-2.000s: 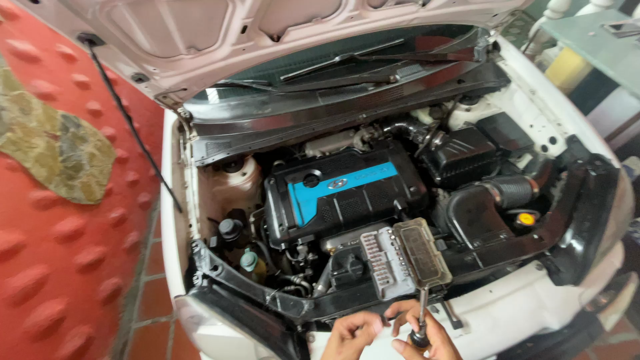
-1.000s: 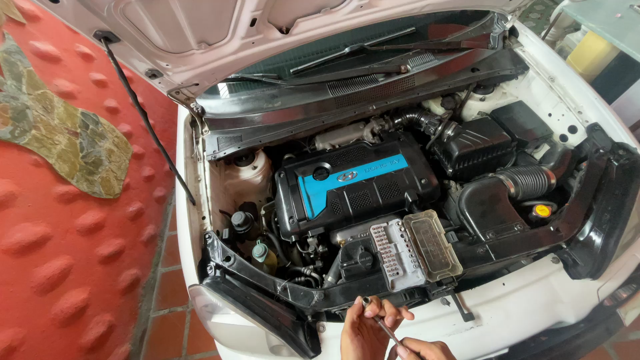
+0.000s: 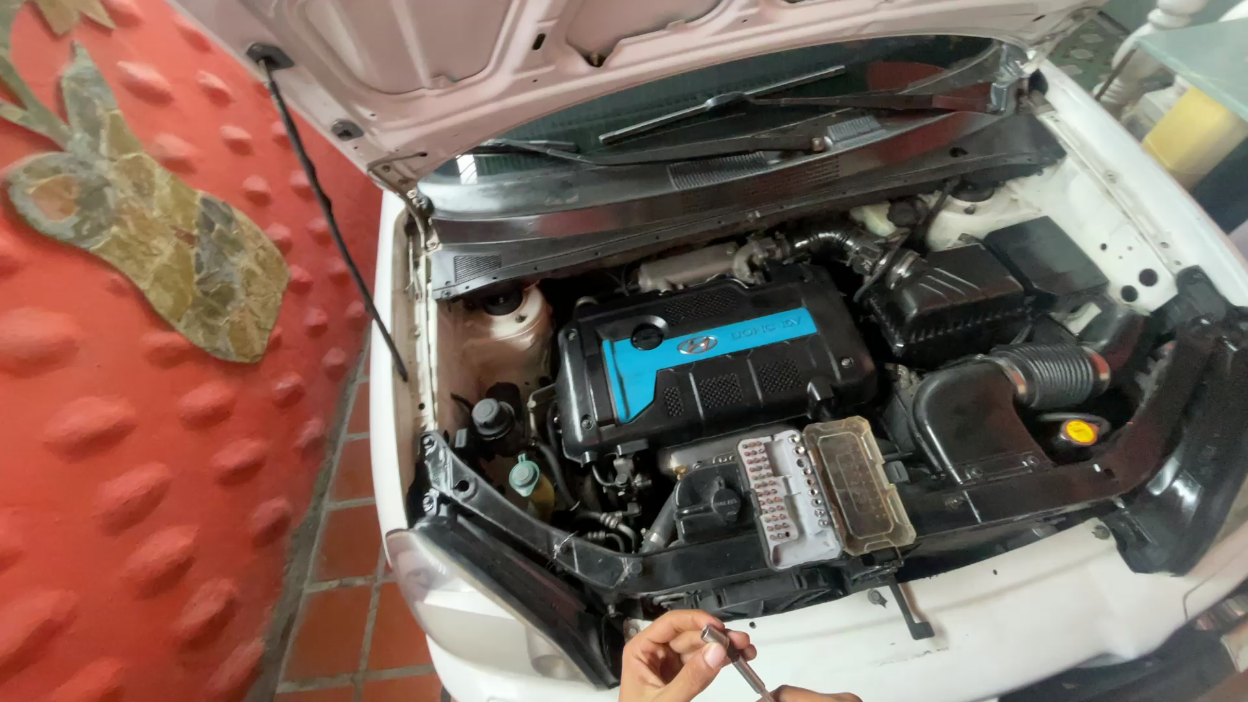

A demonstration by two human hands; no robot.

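Note:
My left hand (image 3: 682, 655) holds a small metal socket (image 3: 717, 639) between thumb and fingers, at the end of a thin metal shaft (image 3: 749, 677). My right hand (image 3: 814, 696) shows only a little at the bottom edge, at the lower end of that shaft; its grip is mostly out of view. Just beyond the hands, an open bit and socket case rests on the front of the engine bay. Its grey tray (image 3: 804, 517) holds rows of bits and small sockets, and its clear lid (image 3: 860, 486) lies folded open to the right.
The black engine cover (image 3: 721, 390) with a blue panel lies behind the case. A raised white hood (image 3: 458, 58) hangs above, with a black strut (image 3: 327, 210) at left. The white front bumper (image 3: 1024, 604) is nearest me. A red textured wall (image 3: 127, 439) stands at left.
Two seconds ago a dark-handled driver showed in my right hand; now that hand is mostly below the view. My left hand has come to the socket end of the shaft.

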